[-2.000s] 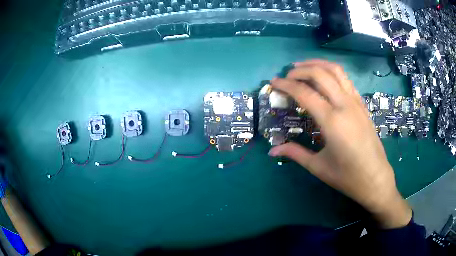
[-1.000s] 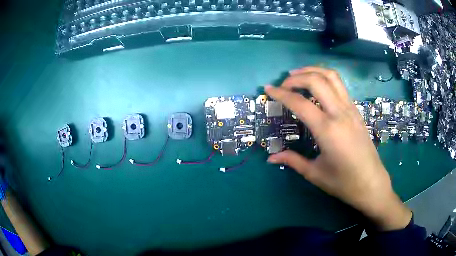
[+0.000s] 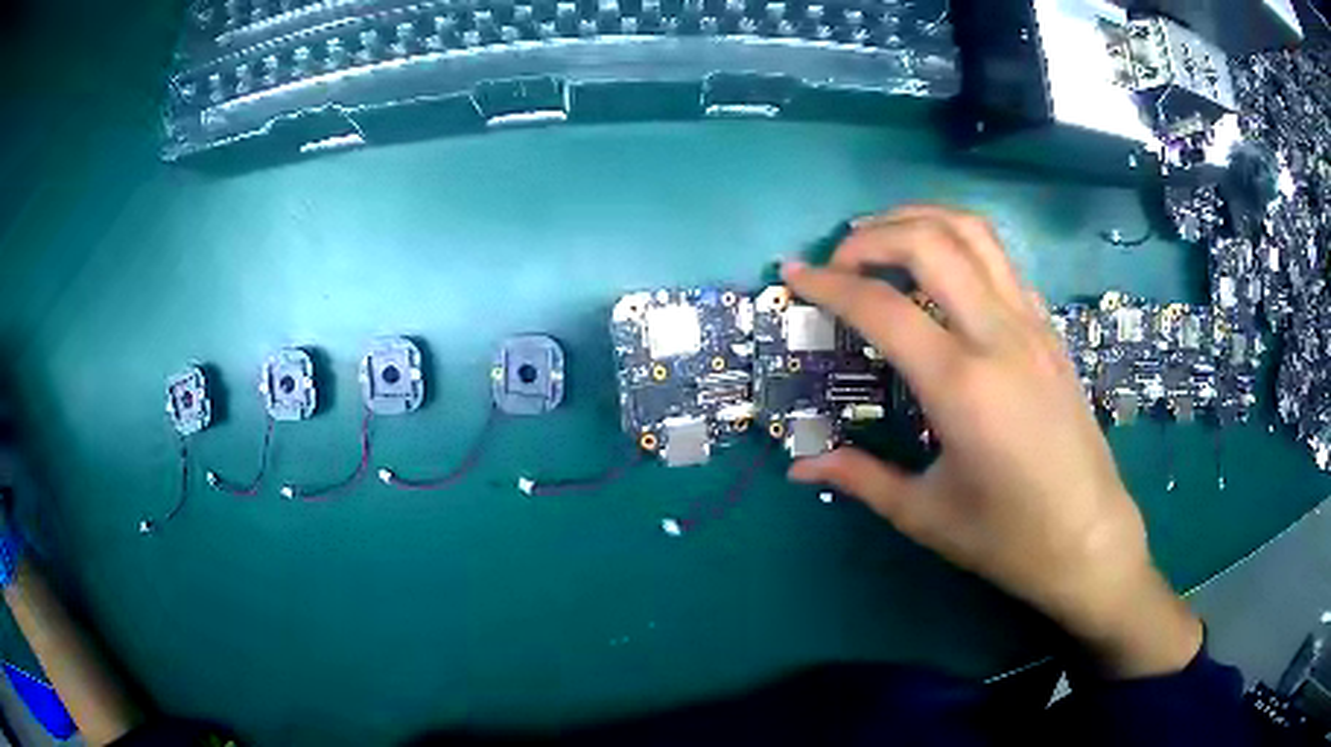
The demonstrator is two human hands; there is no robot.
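Four lens mounts (image 3: 529,375) lie in a row on the left, each with a thin lead. To their right a circuit board (image 3: 683,372) lies flat beside a second circuit board (image 3: 796,377). My right hand (image 3: 971,365) is bare and reaches over the second board, thumb at its lower edge and index finger at its upper edge. The hand covers that board's right part and what lies behind it. Thin leads (image 3: 584,485) end in small white plugs below the boards. My left hand is out of the picture; only the forearm and a blue wrist band show at the lower left edge.
All lies on a green mat (image 3: 438,613). A clear blister tray (image 3: 569,73) is at the back. A white box with a metal front (image 3: 1109,66) stands at the back right. More circuit boards (image 3: 1153,358) continue the row, beside a large heap of boards (image 3: 1299,263) at the right edge.
The first board has shifted slightly right, closer to the second. The lead between them has moved down. My right hand keeps nearly the same place and shape.
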